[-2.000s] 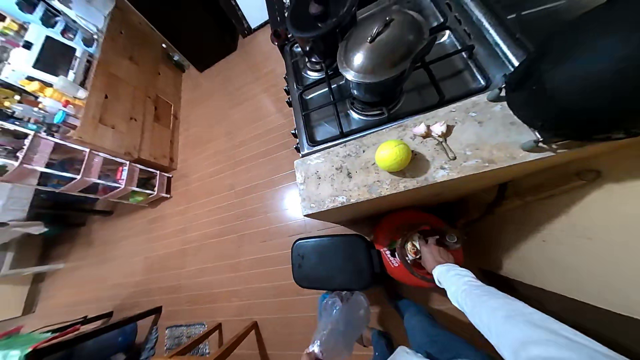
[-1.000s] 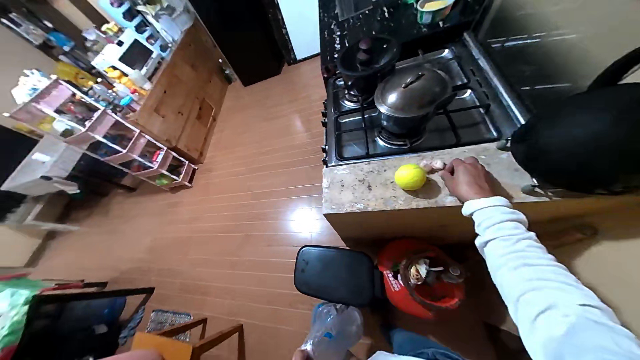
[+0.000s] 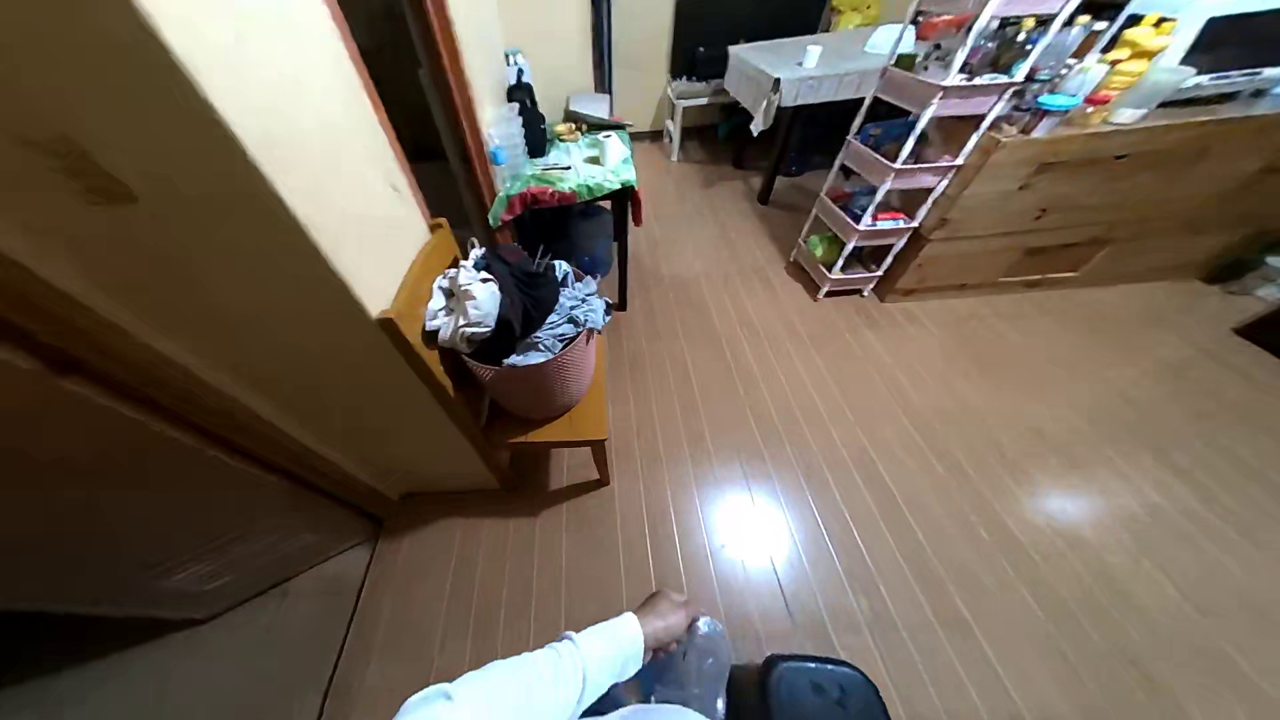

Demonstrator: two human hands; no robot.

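Note:
At the bottom middle, my left hand (image 3: 664,618), in a white sleeve, is closed around the upper end of a clear plastic bottle (image 3: 706,665). The bottle's lower part is cut off by the frame edge. Just right of it is the rounded end of a black padded seat (image 3: 825,688). My right hand is outside the view.
A pink laundry basket (image 3: 540,385) heaped with clothes stands on a wooden chair (image 3: 585,430) at left. Beyond are a small table with a green cloth (image 3: 590,170), a tiered pink rack (image 3: 880,232), a cloth-covered table (image 3: 840,75) and a wooden counter (image 3: 1080,200).
The view has swung far away from the stove and counter. My right hand, at the garlic on the countertop one second ago, has left the view. My left hand and the bottle now show more fully.

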